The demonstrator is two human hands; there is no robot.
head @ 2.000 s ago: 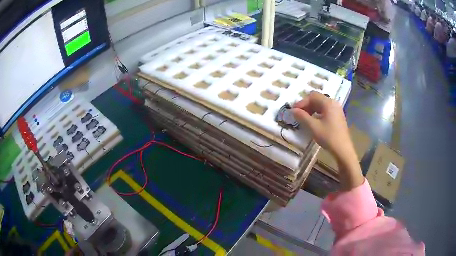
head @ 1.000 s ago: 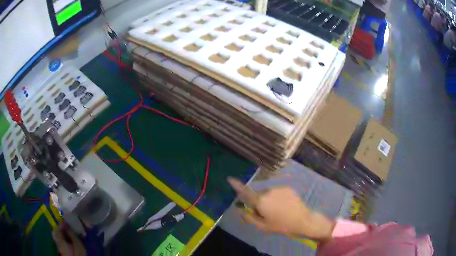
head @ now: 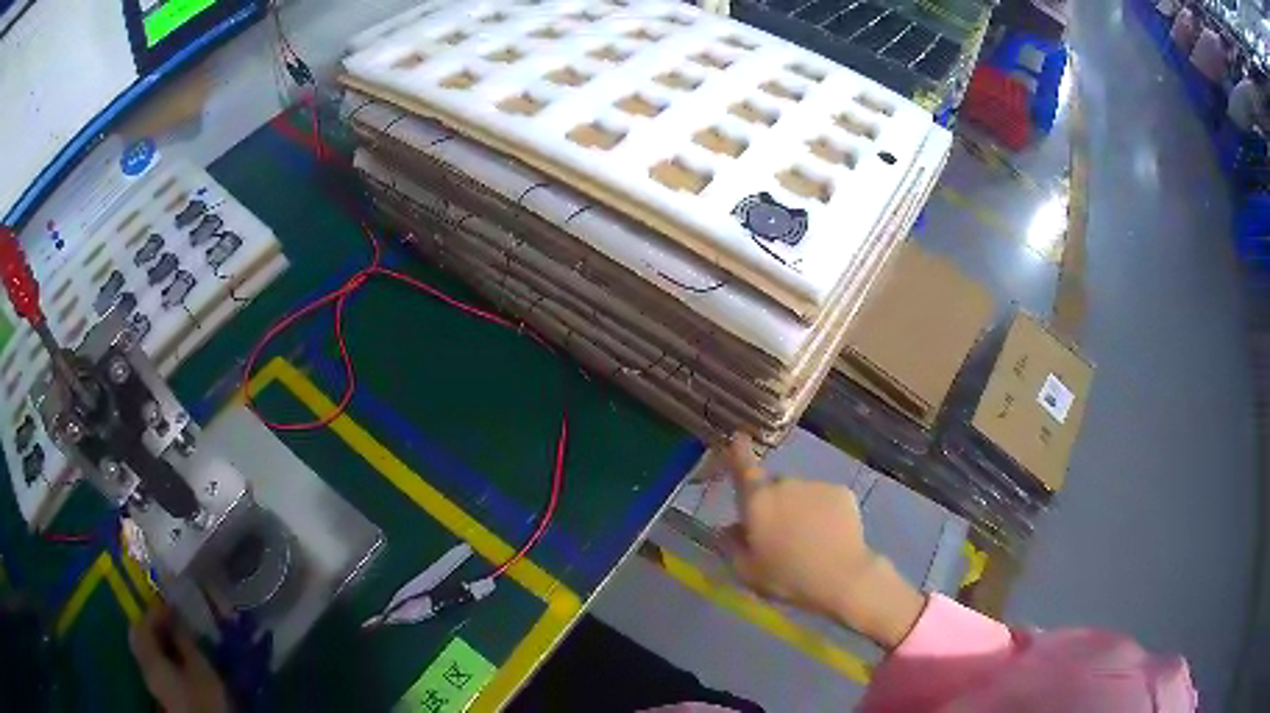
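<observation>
A small dark grey notched speaker module (?) (head: 770,223) lies in a front-right cutout of the white foam tray (head: 627,174) on top of the tray stack; its thin wire hangs beside it. The other visible cutouts in this tray show brown backing. My right hand (head: 815,536) is in front of the stack's lower corner, index finger extended, with nothing visible in it. My left hand (head: 181,666) is low at the left by the metal test fixture (head: 139,446), dark and blurred; its grip cannot be made out. The fixture's red handle (head: 17,272) is upright.
The rear foam tray (head: 265,251) holds several dark modules. Red leads (head: 564,446) loop over the green mat to clips (head: 439,602) beside the baseplate. A green label (head: 449,680) is at the mat's front edge. Cardboard boxes (head: 1028,404) stand at right, below the stack.
My right hand has let go of the module, leaving it on the top tray, and has moved down to the stack's lower corner. My left hand has come into view. The view has shifted.
</observation>
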